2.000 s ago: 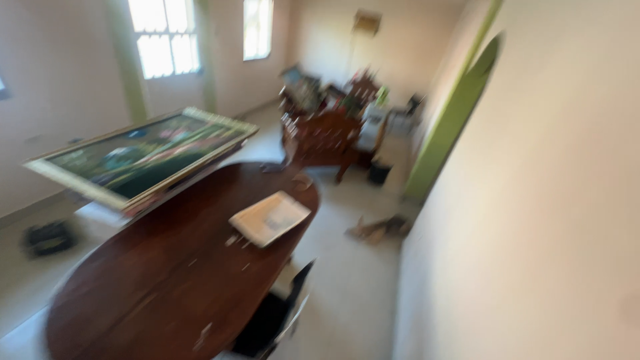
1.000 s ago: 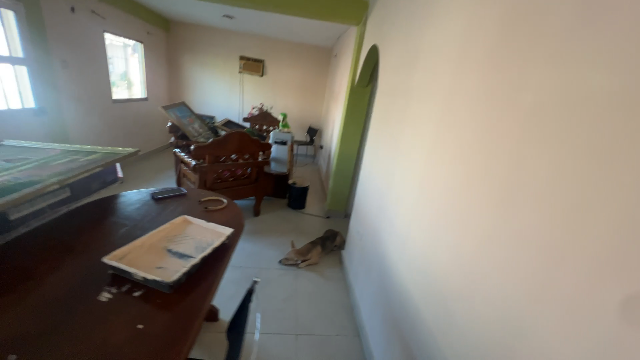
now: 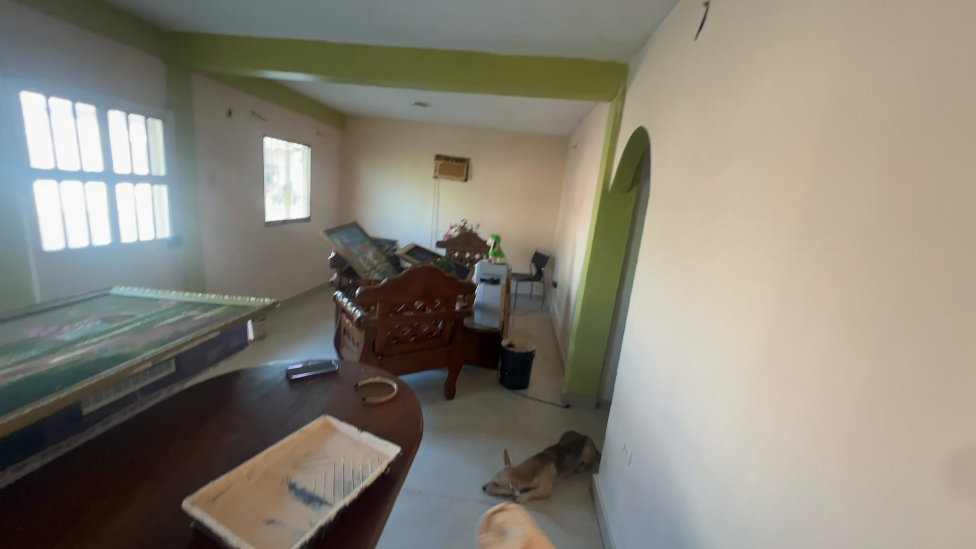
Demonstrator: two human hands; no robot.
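Note:
Neither my left hand nor my right hand can be made out. A rounded, peach-coloured thing [image 3: 512, 528] rises from the bottom edge, cut off by the frame; it may be a paint roller's cover, but I cannot tell. Left of it, a paint tray [image 3: 252, 496] coated in peach paint, with dark patches and a ribbed slope, lies on the dark wooden table [image 3: 137, 457]. Beyond the tray, near the table's rounded end, are a curved band [image 3: 379, 390] and a dark flat object [image 3: 312, 370].
A dog [image 3: 545, 467] lies on the tiled floor beside the right-hand wall [image 3: 793, 305]. A large framed picture [image 3: 130, 335] lies flat at left. Farther off stand a carved wooden seat [image 3: 412, 320] with pictures behind it, a black bucket [image 3: 516, 366] and a chair [image 3: 531, 276].
The view has swung up and steadied, showing more of the room. The peach-coloured thing has come into sight at the bottom edge. The dog still lies by the wall.

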